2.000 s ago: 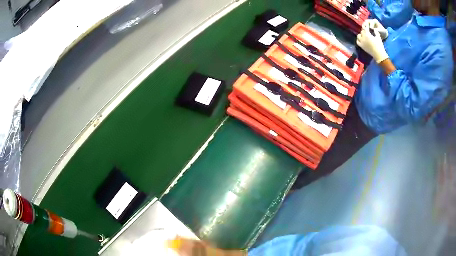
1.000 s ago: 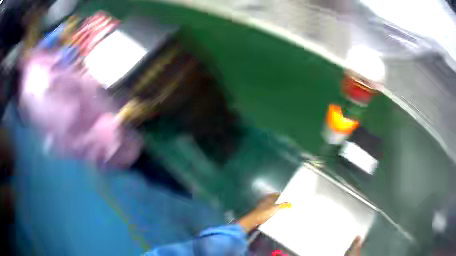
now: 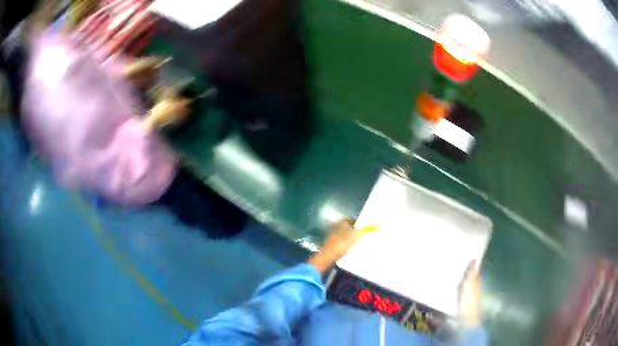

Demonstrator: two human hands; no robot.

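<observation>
The bench scale has a pale square platform (image 3: 417, 236) and a dark front strip with blurred red digits. It stands on the green bench with nothing on its platform. My left hand (image 3: 337, 244), with a yellow fingertip cover, grips the platform's left edge, fingertip on top. My right hand (image 3: 469, 294) is blurred and holds the right edge; part of it is hidden. The signal tower light (image 3: 447, 67), red, white and orange, rises behind the scale. A black box (image 3: 457, 143) with a white label lies behind it.
A person in a pink smock (image 3: 88, 128) works at the bench on the left, near blurred red-striped items. A large dark shape (image 3: 261, 81) stands between us, beside a white surface (image 3: 196, 8). Another white label (image 3: 576, 211) shows at right. The blue floor is lower left.
The view has swung from the orange trays to the scale and pink-smocked person. Since one second ago, the scale has shifted towards me, away from the bench seam, with both my hands at its sides.
</observation>
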